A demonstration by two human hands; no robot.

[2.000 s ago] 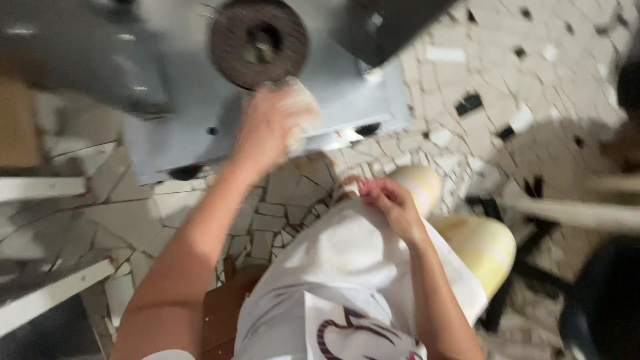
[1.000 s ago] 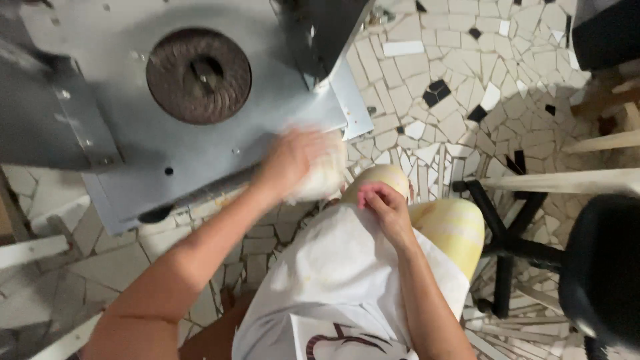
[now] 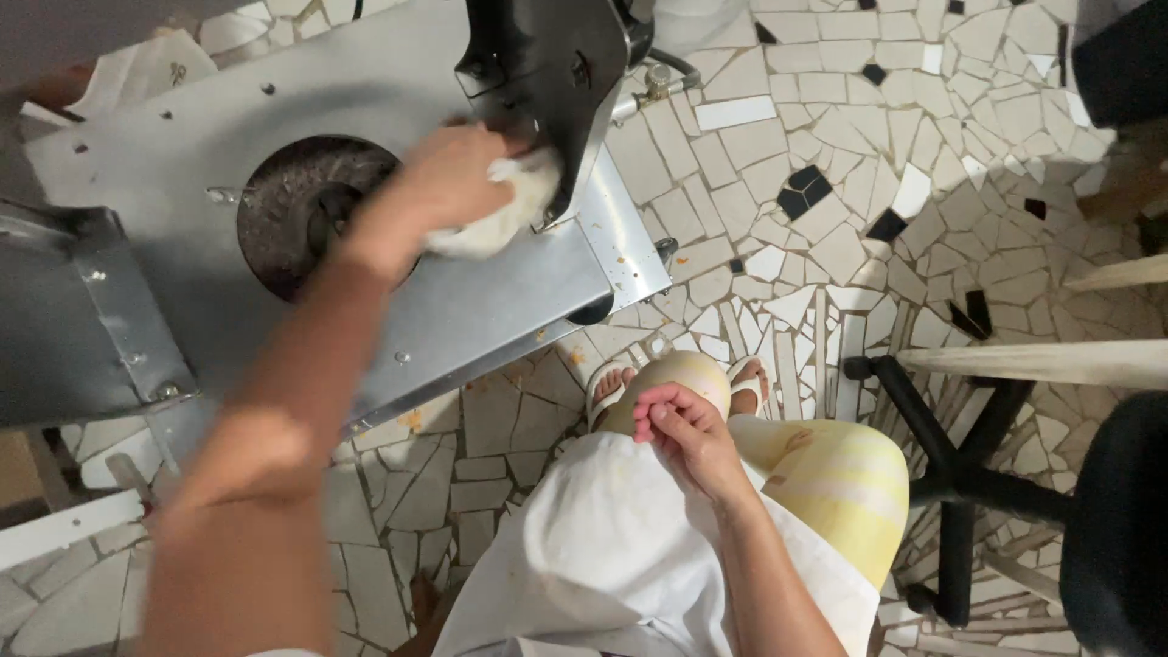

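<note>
My left hand (image 3: 461, 178) is shut on a whitish cloth (image 3: 497, 214), blurred, over the right part of a grey metal machine plate (image 3: 465, 306). The cloth is against or close beside a dark upright metal bracket (image 3: 557, 82). Under my left wrist lies a round dark ribbed disc (image 3: 297, 201) with a hub at its middle, partly hidden by the arm. My right hand (image 3: 684, 429) is over my lap by the knee, its fingers curled in and nothing seen in them.
A second metal bracket (image 3: 128, 310) stands at the plate's left. A hose fitting (image 3: 657, 80) is behind the right bracket. Orange crumbs (image 3: 412, 420) lie on the mosaic tile floor (image 3: 821, 219). At the right are a black chair base (image 3: 954, 474) and a pale wooden bar (image 3: 1031, 362).
My left hand has moved with the cloth from the plate's front edge up to the right bracket. My right hand has stayed over my lap.
</note>
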